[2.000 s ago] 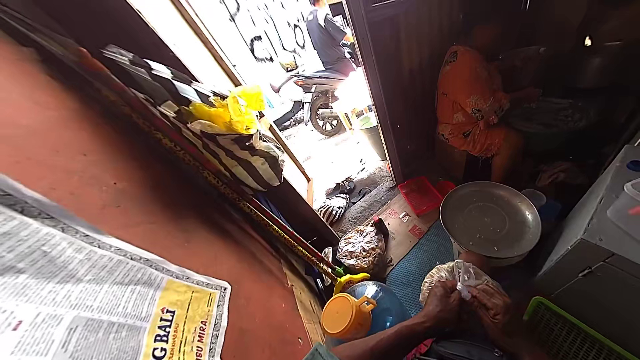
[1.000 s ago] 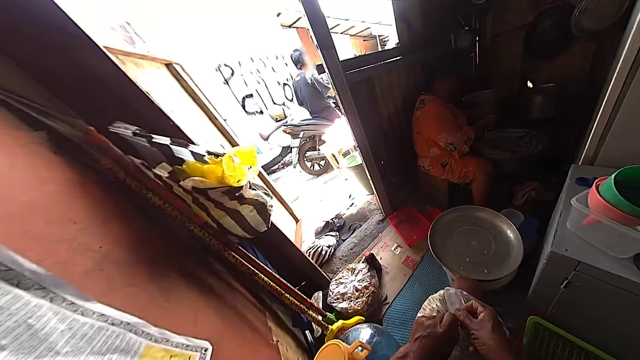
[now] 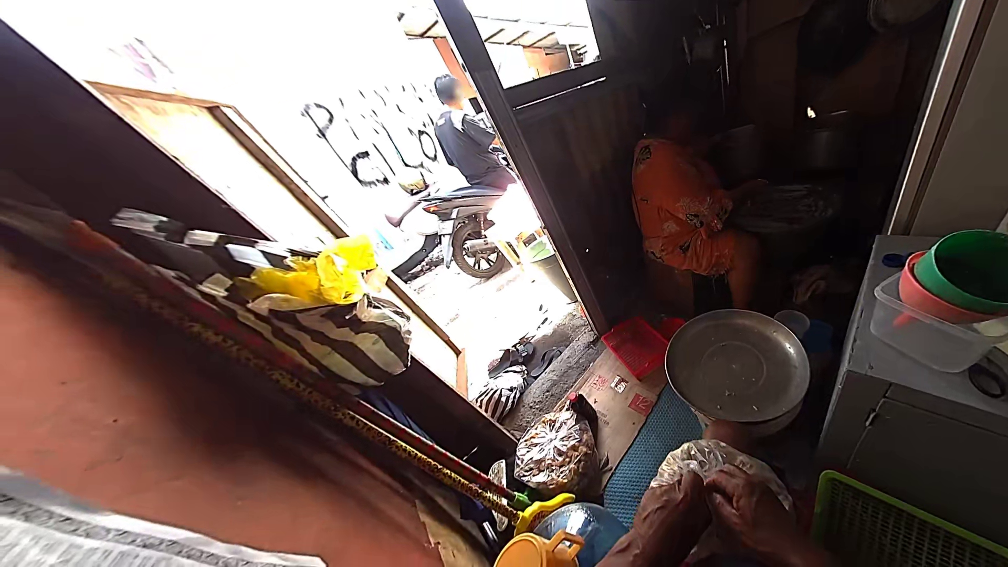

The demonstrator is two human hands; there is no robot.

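A clear plastic bag with pale contents [image 3: 693,461] is at the lower right, gripped at its gathered top by both my hands. My left hand [image 3: 677,508] and my right hand [image 3: 748,508] meet there, their fingers bent around the plastic. Just beyond the bag, a round metal tray [image 3: 736,366] rests on a pale container. Another filled clear plastic bag [image 3: 557,453] stands on the floor to the left, near a blue water jug [image 3: 587,529] and an orange plastic container with a handle [image 3: 535,551].
A person in orange patterned clothing [image 3: 681,201] sits at the back right. A grey cabinet [image 3: 906,425] bears plastic bowls [image 3: 965,272]; a green-rimmed basket [image 3: 906,524] stands below. Red baskets [image 3: 636,346] lie near the doorway. Outside, another person [image 3: 468,146] sits on a motorbike [image 3: 472,236].
The view has shifted, bringing the cabinet's bowls into sight and moving the newspaper mostly out of it. My hands stay together at the bag's top.
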